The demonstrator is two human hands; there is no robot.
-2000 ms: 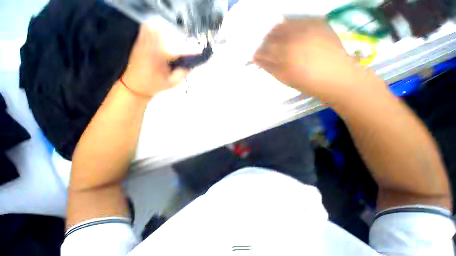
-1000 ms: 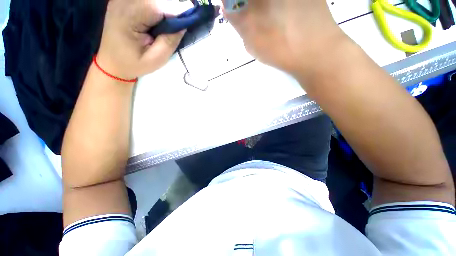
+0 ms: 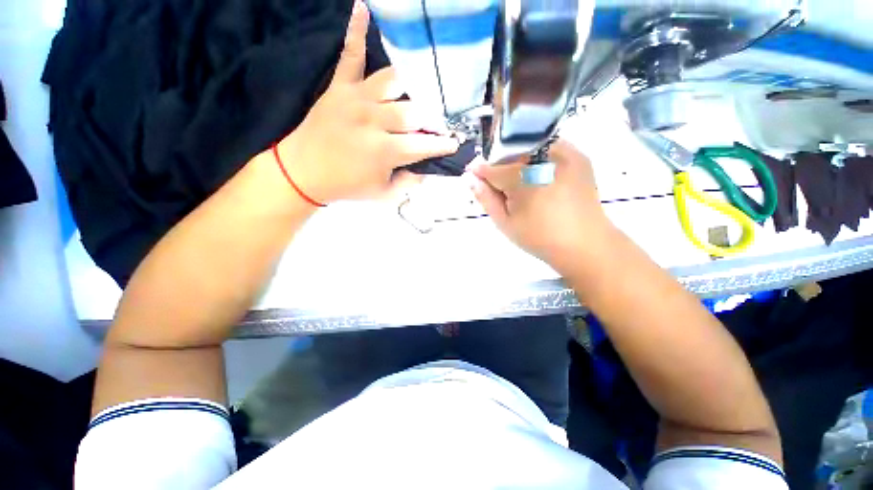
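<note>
The black cloth (image 3: 206, 105) lies bunched at the left, and its edge runs to the needle area (image 3: 467, 124) of the sewing machine (image 3: 541, 72). My left hand (image 3: 369, 144) lies at the cloth with fingers spread; its index finger and thumb hold the edge just left of the needle. My right hand (image 3: 546, 196) is right of the needle, partly behind the machine's head, with thumb and index fingertips pinched at the cloth's end. The presser foot is mostly hidden by the fingers and machine head.
Shears with a yellow and a green handle (image 3: 751, 196) lie on the white table (image 3: 354, 278), right of my right hand. Dark brown jagged pieces (image 3: 833, 191) lie farther right. A measuring strip (image 3: 507, 301) runs along the front edge. More black cloth (image 3: 14, 158) is at far left.
The view has shifted, showing more of the machine head and shears. My left fingers have opened out over the cloth. My right fingertips have come to the needle area.
</note>
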